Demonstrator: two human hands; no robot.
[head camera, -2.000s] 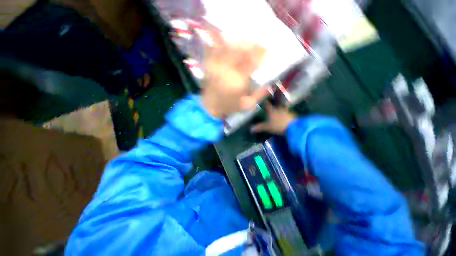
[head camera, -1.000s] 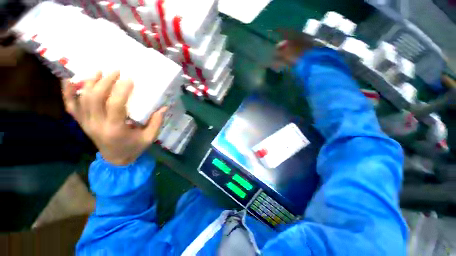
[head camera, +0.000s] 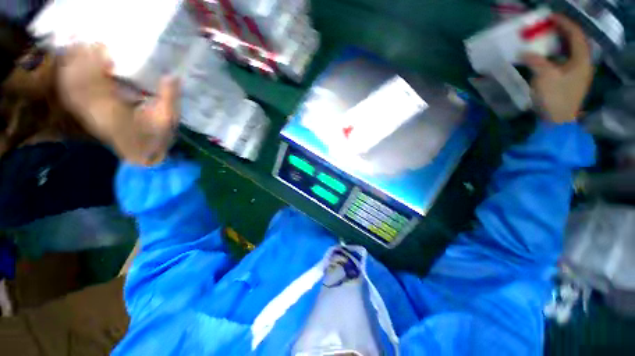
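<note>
A white product box (head camera: 387, 117) with a small red mark lies on the silver pan of the digital scale (head camera: 348, 203), whose display shows green digits. My right hand (head camera: 562, 73) is at the upper right, with its fingers around a white box with a red mark (head camera: 521, 38). My left hand (head camera: 118, 104) is blurred at the upper left, against the near side of the stacked boxes (head camera: 118, 35), thumb apart from the fingers; whether it grips a box cannot be told.
More stacked boxes with red ends (head camera: 278, 35) stand beyond and left of the scale on the dark green worktop (head camera: 390, 31). Blurred pale items (head camera: 606, 243) lie at the right edge. A brown carton (head camera: 69, 313) is at the lower left.
My right hand has moved right and now holds a box. My left hand has shifted slightly up and left. The scale and its box appear higher in the view.
</note>
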